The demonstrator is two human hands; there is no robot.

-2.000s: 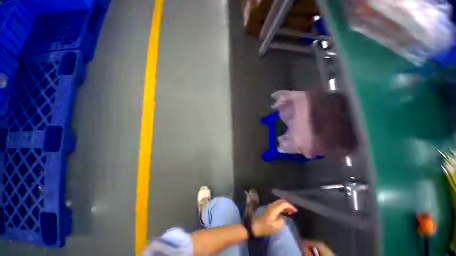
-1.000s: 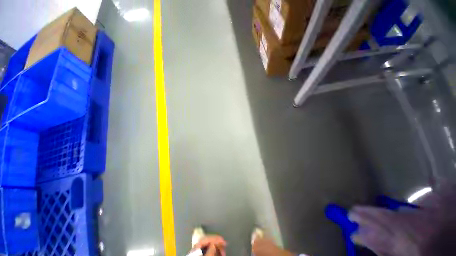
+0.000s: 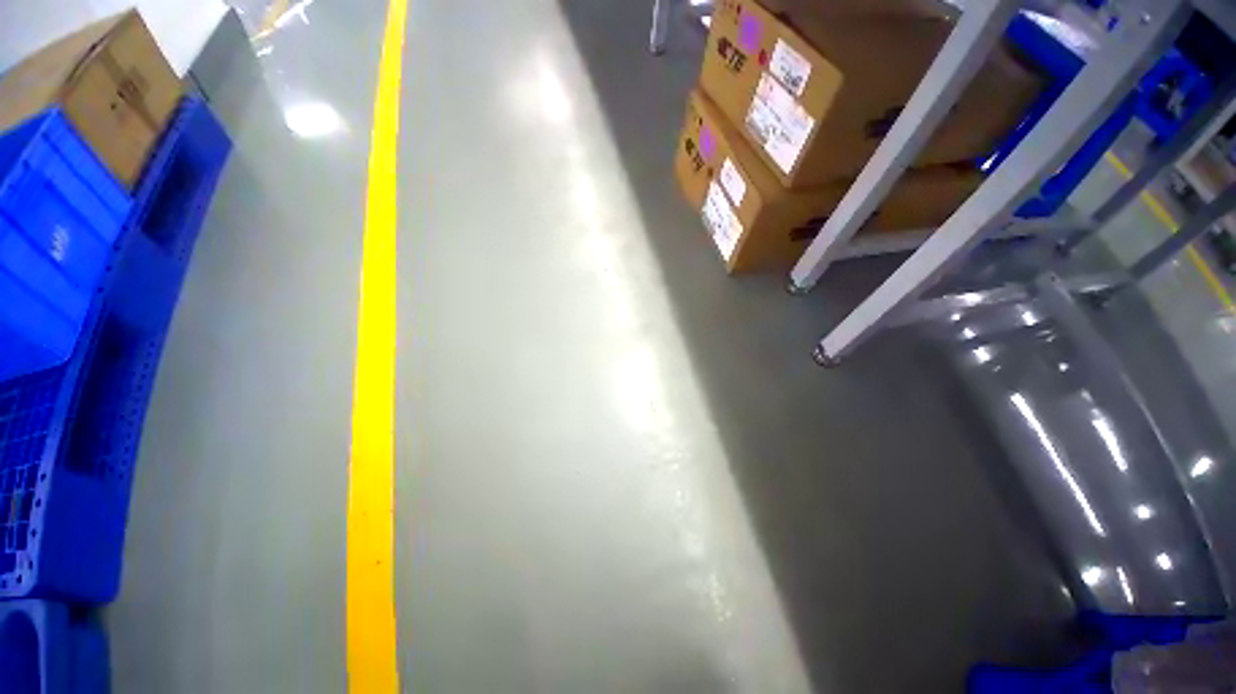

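Note:
Neither of my hands is in the picture. Nearest in front of me is the glossy grey floor (image 3: 542,407) with a yellow line (image 3: 376,339) running away from me. A blue stool (image 3: 1084,664) is cut off by the bottom right edge, with a pinkish thing (image 3: 1179,667) on it that I cannot make out.
Blue pallets (image 3: 88,475) stand along the left, with a blue bin (image 3: 61,231) and a carton (image 3: 115,95) on them. At the upper right, two stacked cartons (image 3: 800,102) stand behind grey bench legs (image 3: 935,190). Blue items show behind the legs.
My hands and shoes have left the bottom of the picture. The green bench top has gone out of view, the stool has slid to the bottom right corner, and the cartons show more fully.

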